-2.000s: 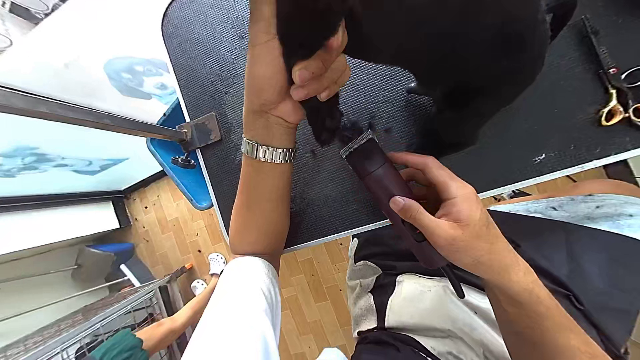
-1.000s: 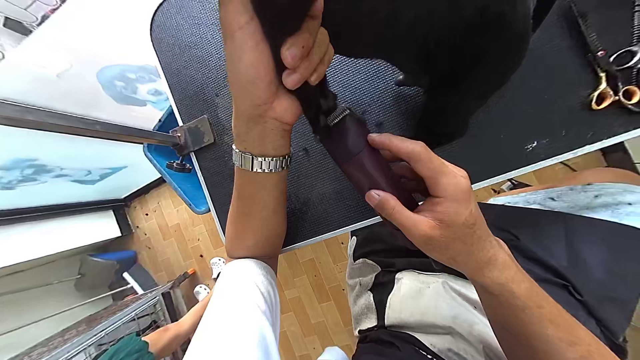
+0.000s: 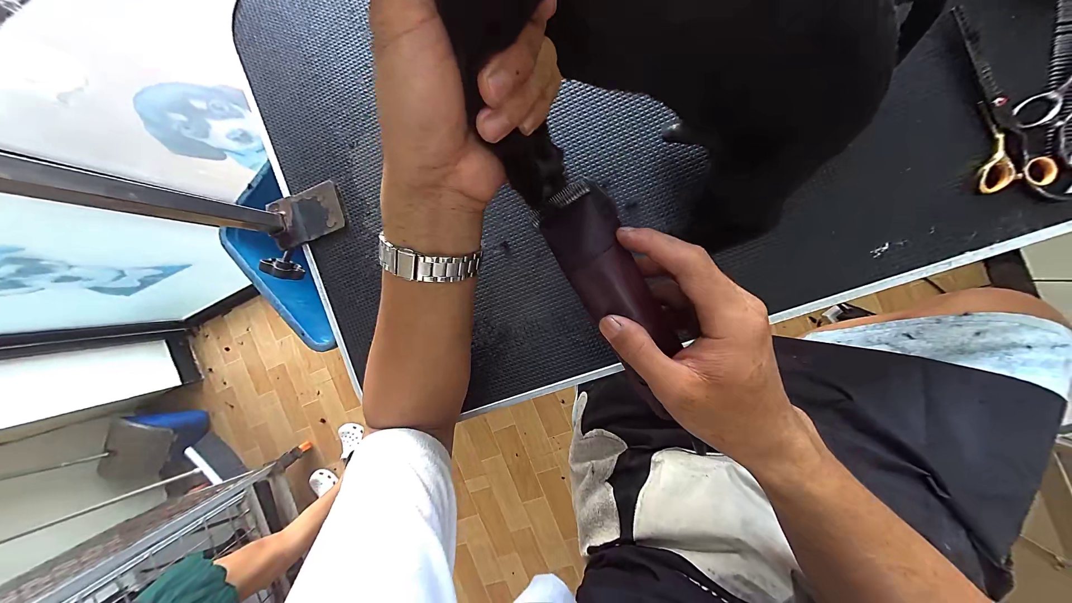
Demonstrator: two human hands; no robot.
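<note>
My left hand (image 3: 469, 109), with a metal-link watch band on the wrist, is wrapped around a black-furred animal's leg (image 3: 494, 42). The paw (image 3: 536, 167) sticks out below my fingers. My right hand (image 3: 703, 335) grips a dark maroon pet hair clipper (image 3: 603, 260) from its right side. The clipper's toothed blade (image 3: 569, 194) is against the paw, or very close to it. The animal's black body (image 3: 729, 75) fills the top of the view; its head is not visible. Tufts of dark hair lie on the textured black grooming table (image 3: 427, 352).
Several pairs of scissors (image 3: 997, 167) lie at the table's right end. A metal post with a clamp (image 3: 310, 213) is fixed at the left edge, over a blue tray (image 3: 289, 293). At the lower left, another person's arm (image 3: 276, 544) is beside a wire cage (image 3: 176, 536).
The clipper in my right hand has moved up to the paw; two seconds ago its blade was a little to the right of it. My left hand still holds the leg.
</note>
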